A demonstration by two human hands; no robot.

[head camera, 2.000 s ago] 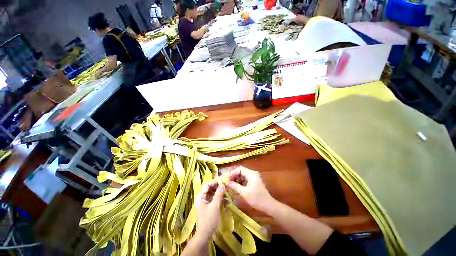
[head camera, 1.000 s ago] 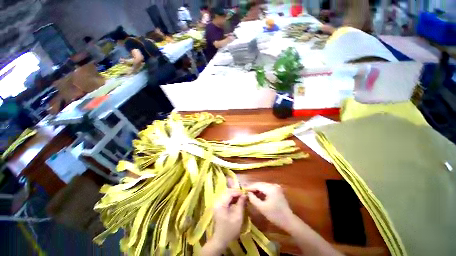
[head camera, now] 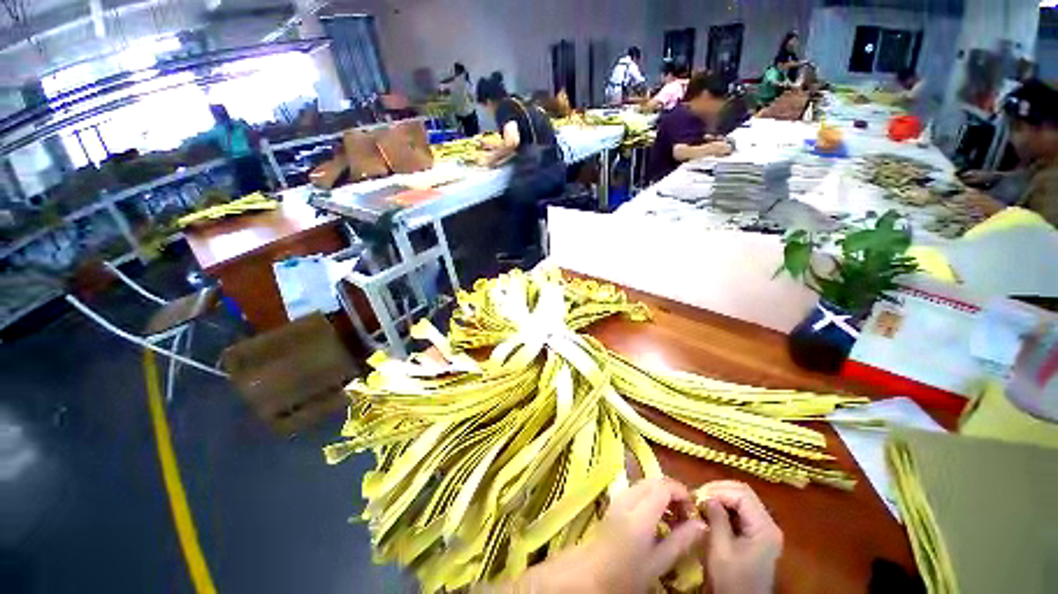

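Note:
A large mop-like heap of yellow-olive strips [head camera: 499,464] lies on the reddish-brown desk [head camera: 673,337], gathered at the middle by a pale band [head camera: 549,331]. Several strips fan out from it to the right. My left hand [head camera: 638,534] and my right hand [head camera: 740,536] are close together at the heap's lower right. The fingertips of both pinch a strip end [head camera: 698,499], mostly hidden by the fingers. Whether it is folded or peeled I cannot tell.
Olive panels [head camera: 998,499] with yellow edges lie at the right over a white paper sheet [head camera: 888,441]. A potted plant [head camera: 841,273], a red-and-white calendar [head camera: 917,337] and a low white partition [head camera: 685,267] stand behind. Several people work at long tables beyond. A brown carton [head camera: 296,371] is at the left.
The head view has swung left, so the desk things sit further right and more floor shows. Both hands still pinch a strip end; the phone is almost out of view.

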